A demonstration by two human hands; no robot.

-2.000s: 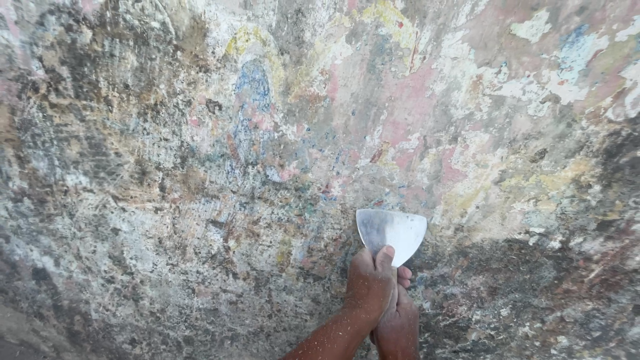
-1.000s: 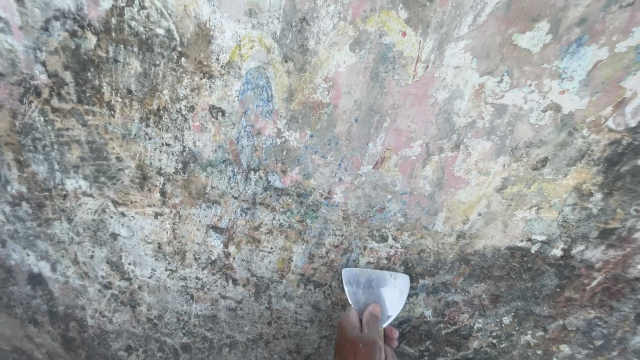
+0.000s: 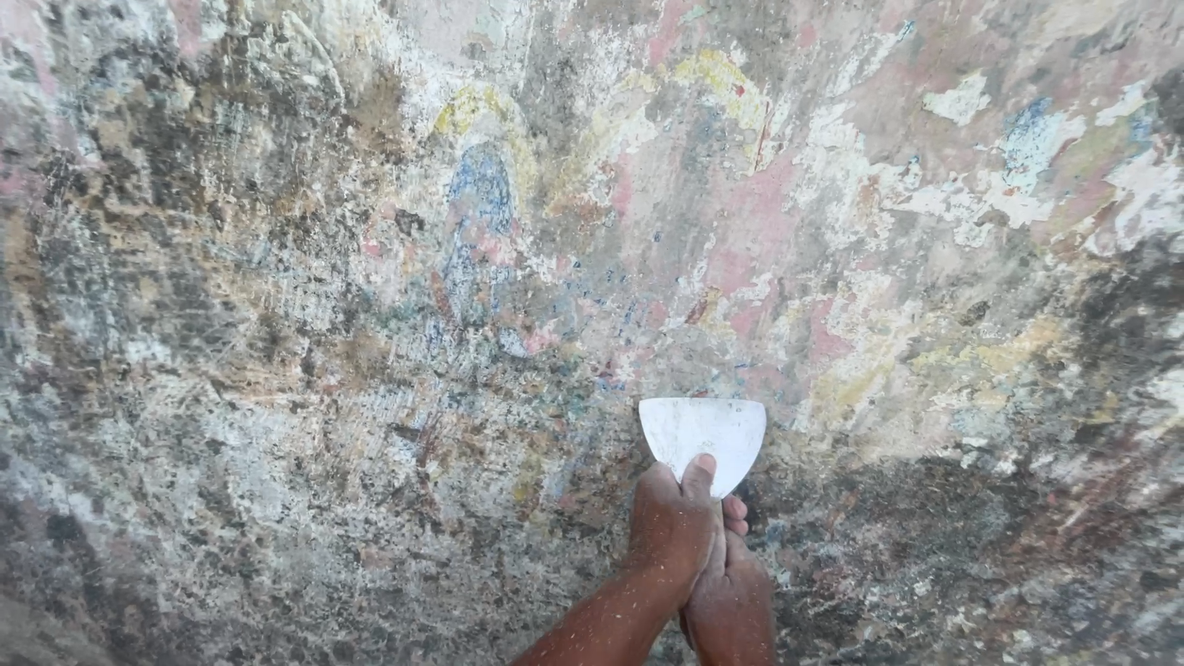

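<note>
A wide scraper blade, pale and shiny with a nearly straight top edge and rounded sides, lies against the patchy wall. My left hand grips it from the left, its thumb resting on the lower part of the blade. Pressed close beside and below it, my right hand is closed around the handle area. The handle itself is hidden by the hands. Pale dust and specks cover the skin of both hands and the left forearm.
The wall surface fills the view. It carries worn patches of pink, yellow, blue and white paint, with exposed grey areas. Dark, rough stretches lie at the lower right and the upper left.
The scraper has moved up the wall since one second ago, when it was lower and less of the hands showed. Two seconds ago it was also higher, with both hands in view.
</note>
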